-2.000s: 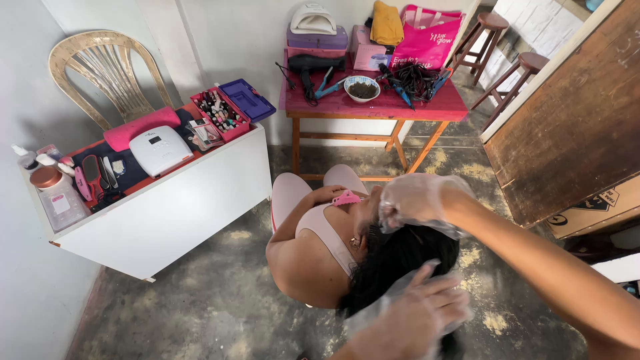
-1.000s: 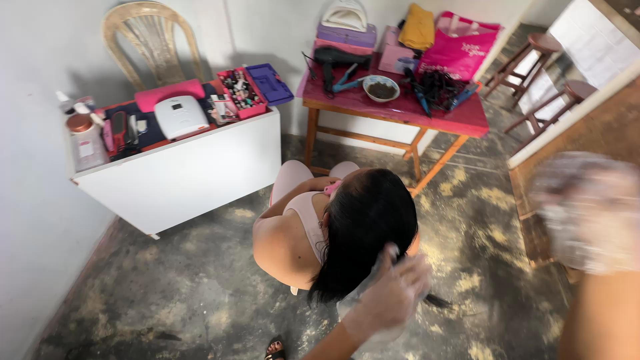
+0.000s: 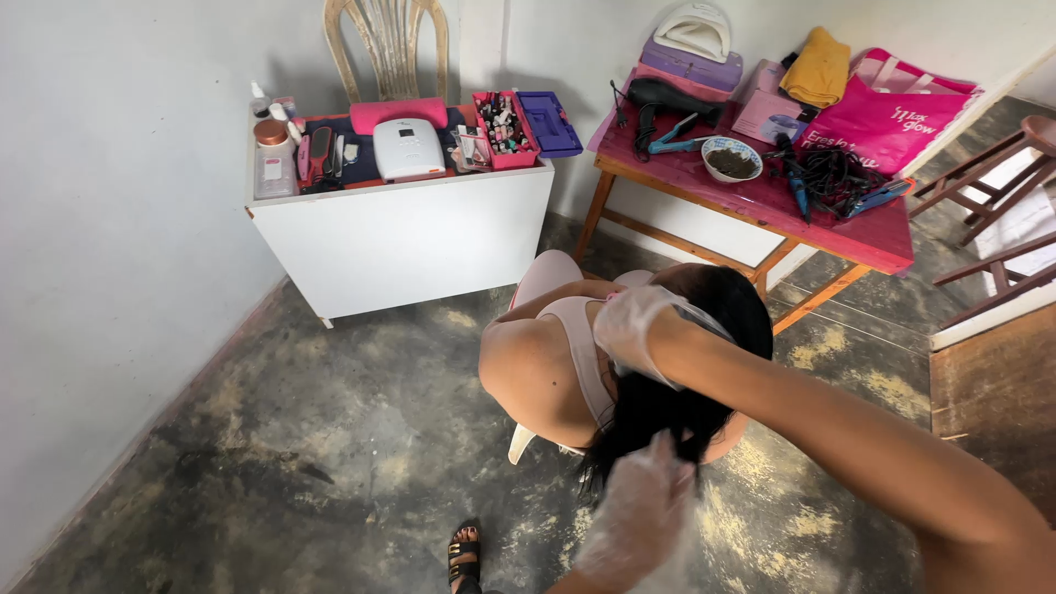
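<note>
A person with long black hair (image 3: 672, 412) sits with the head bent forward, wearing a light pink top (image 3: 577, 326). My right hand (image 3: 639, 334), in a clear plastic glove, reaches across the head and lies against the hair on its left side; its fingers are mostly hidden. Below it, my left hand (image 3: 639, 503), gloved too and blurred, is at the lower lengths of the hair, its fingertips against the strands. Whether either hand grips hair cannot be told. A patterned bowl (image 3: 732, 158) of dark greenish-brown matter stands on the red-topped table (image 3: 874, 243).
The red-topped table also bears a black hair dryer (image 3: 672, 101), tangled corded tools (image 3: 833, 177), a pink bag (image 3: 891, 115) and boxes. At left, a white desk (image 3: 404, 247) holds a nail lamp (image 3: 408, 150) and nail polish bottles (image 3: 503, 124). Wooden stools (image 3: 990, 173) stand at right.
My right hand, out at the right side one second ago, has come left across the person's head. My left hand stays by the hair. The view has shifted.
</note>
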